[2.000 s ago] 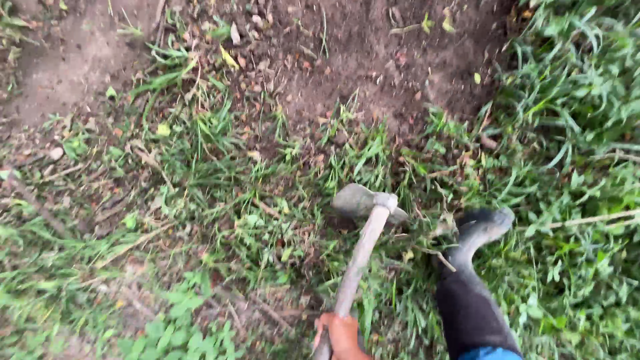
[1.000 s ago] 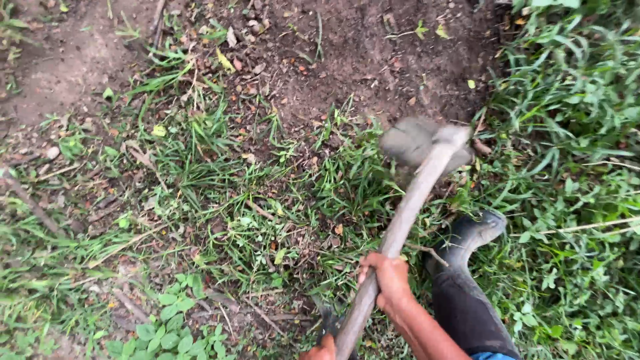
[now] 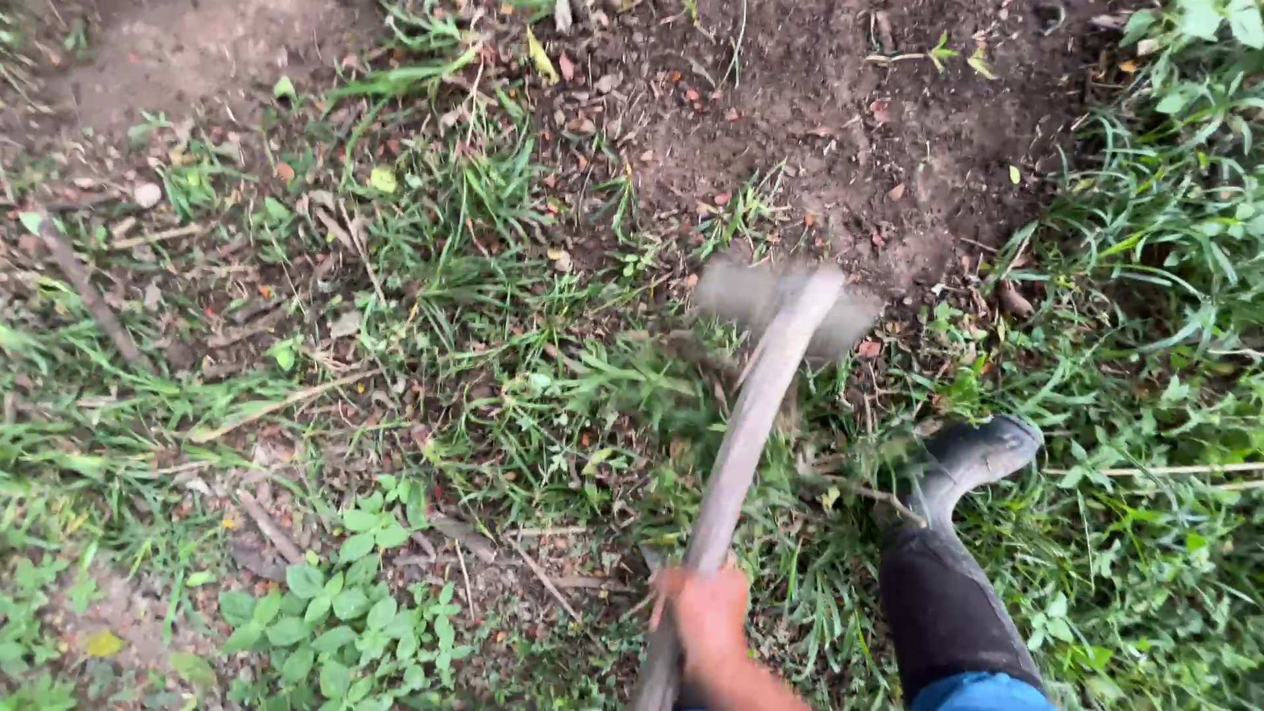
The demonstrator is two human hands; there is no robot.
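My right hand (image 3: 706,607) is closed around the wooden handle (image 3: 746,459) of a hoe, low in the head view. From it the handle slants up and to the right. The hoe's metal head (image 3: 785,301), blurred by motion, is over the border between grass and bare soil; whether it touches the ground cannot be told. My left hand is out of view, and the lower end of the handle runs past the bottom edge. To the right of the hoe is a dark rubber boot (image 3: 973,459) on a leg with blue cloth above it.
Bare brown soil (image 3: 829,128) with scattered dry leaves lies at the top. Dense grass (image 3: 1145,395) covers the right side. A broad-leaved green plant (image 3: 346,612) grows at the lower left. Sticks (image 3: 89,286) lie among the grass at left, and a thin twig is near the boot.
Since one second ago, my right hand and the hoe's head have moved slightly down and left in view. My left hand, then at the bottom edge on the handle, no longer shows.
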